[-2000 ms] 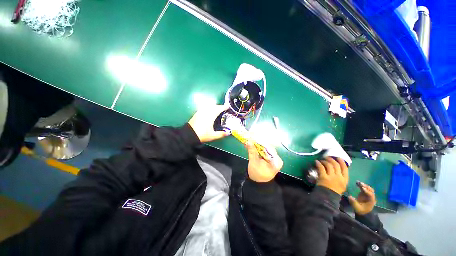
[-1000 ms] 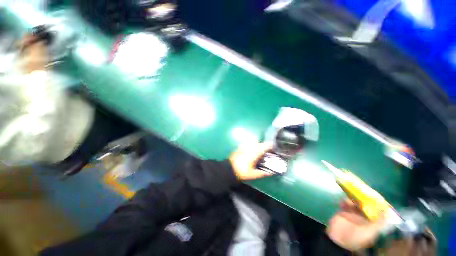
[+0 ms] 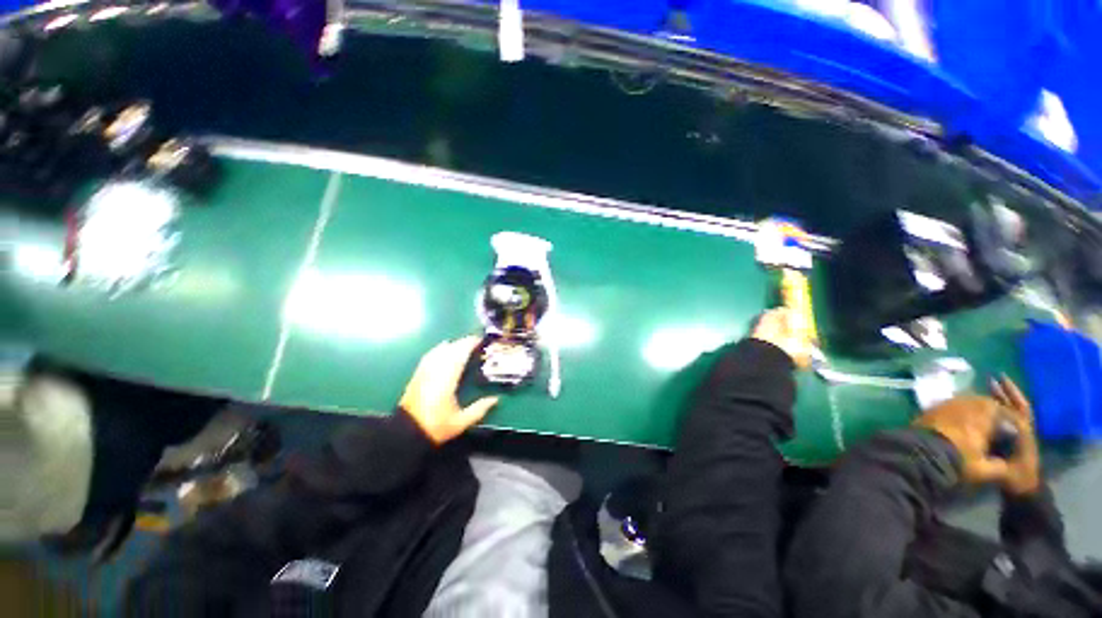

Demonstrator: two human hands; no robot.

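The black housing cup (image 3: 514, 299) lies on the green bench in front of me, with its white bracket (image 3: 521, 249) behind it. The round LED module (image 3: 508, 362) sits at its near side, joined by wires. My left hand (image 3: 444, 392) is at the module's left edge, thumb apart from it and fingertips partly hidden. I see no firm grip. My right hand (image 3: 781, 336) is stretched out to the right and holds the yellow tube-like item (image 3: 798, 297), just below the blue-white block (image 3: 784, 243).
At right, a neighbour's hands (image 3: 985, 441) hold a small dark part beside a white bracket (image 3: 941, 382) and cable. A black box-shaped fixture (image 3: 888, 272) and blue bin (image 3: 1063, 380) stand there. A white tangled pile (image 3: 125, 235) lies left. A rail runs behind the bench.
My right hand has carried the yellow item away from the LED module, right and back to the block. My left hand has stayed by the module, its thumb now apart. The view has turned.
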